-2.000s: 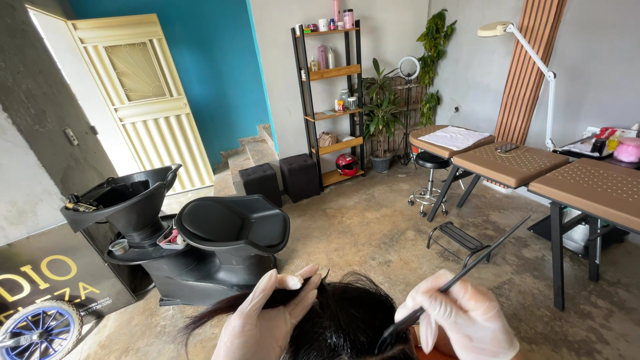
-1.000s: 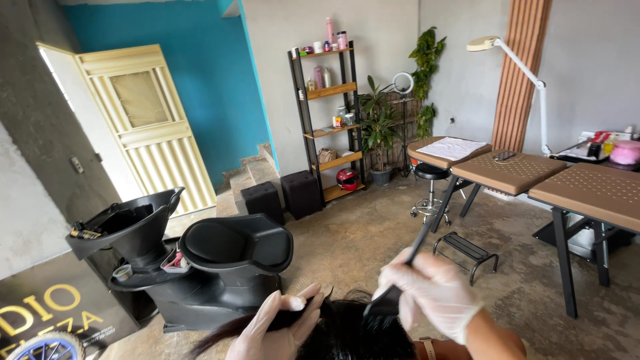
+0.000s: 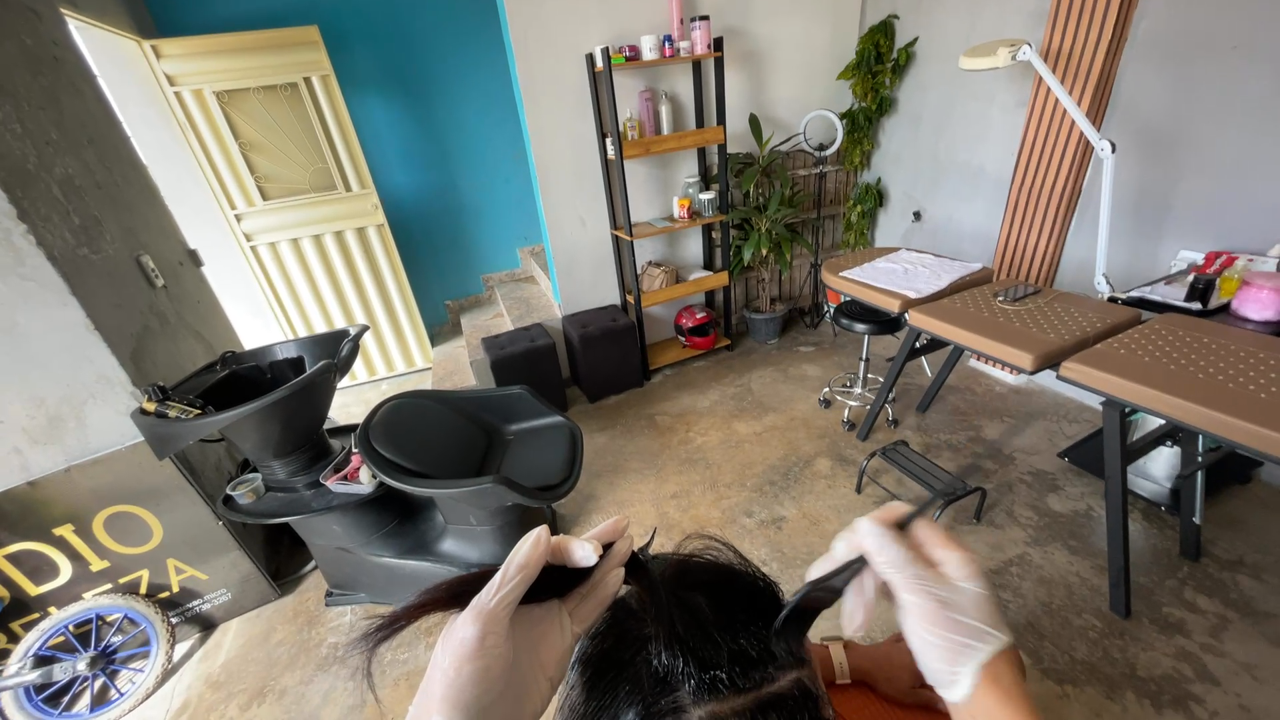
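Note:
A person's head of dark hair (image 3: 690,620) is at the bottom middle, with a parting showing low on it. My left hand (image 3: 525,610), in a pale translucent glove, grips a lifted section of hair (image 3: 430,600) whose loose ends hang out to the left. My right hand (image 3: 920,590), gloved too, holds a black tint brush (image 3: 825,595) by its handle, its wide end against the right side of the hair. The seated person's forearm (image 3: 885,668) with a light wristwatch (image 3: 837,660) shows beneath my right hand.
A black shampoo basin (image 3: 270,390) with its chair (image 3: 470,450) stands left. A black step stool (image 3: 920,480) is ahead on the right, near brown padded treatment tables (image 3: 1020,325) and a wheeled stool (image 3: 862,345). Behind are a shelf unit (image 3: 672,145) and black poufs (image 3: 603,350).
My right hand has shifted between frames and still holds the brush, now at the right side of the hair. My left hand keeps hold of the hair section.

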